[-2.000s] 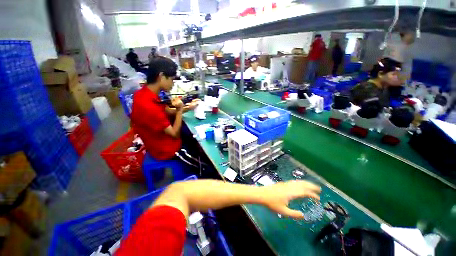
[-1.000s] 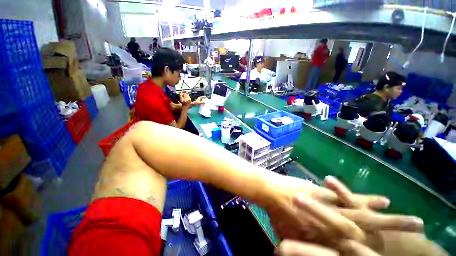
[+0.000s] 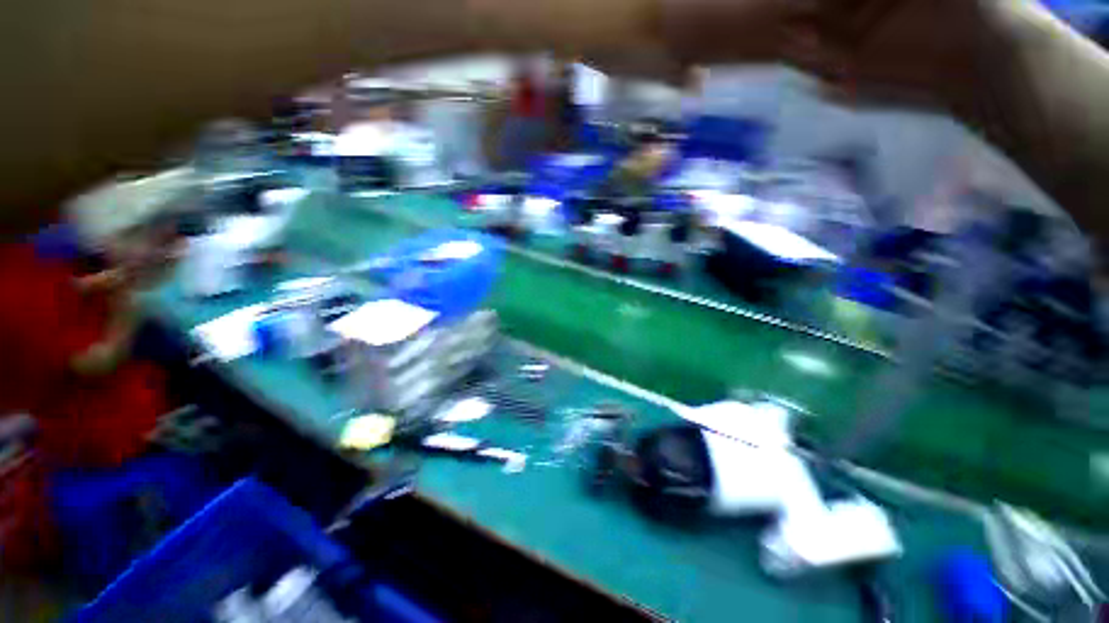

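The frame is strongly blurred. My left arm crosses the top, with my left hand (image 3: 754,27) dark and partly cut off by the upper edge. My right hand (image 3: 930,39) is beside it at the top right, with its forearm running down the right edge. Finger shapes and any held thing cannot be made out. A camera body with a black head (image 3: 675,470) and white shell (image 3: 750,458) lies on the green bench (image 3: 535,505), below and apart from my hands. Its white bracket (image 3: 839,535) points right.
A drawer cabinet (image 3: 444,365) and blue bin (image 3: 444,270) stand left on the bench. Small loose parts (image 3: 590,432) lie left of the camera. A blue block (image 3: 970,584) and pale cables (image 3: 1040,560) are lower right. A blue crate (image 3: 225,554) is lower left; a red-clothed person (image 3: 55,353) is left.
My hands have risen from the lower right to the top of the picture. The view has swung right and blurred, showing the camera body and blue block on the bench.
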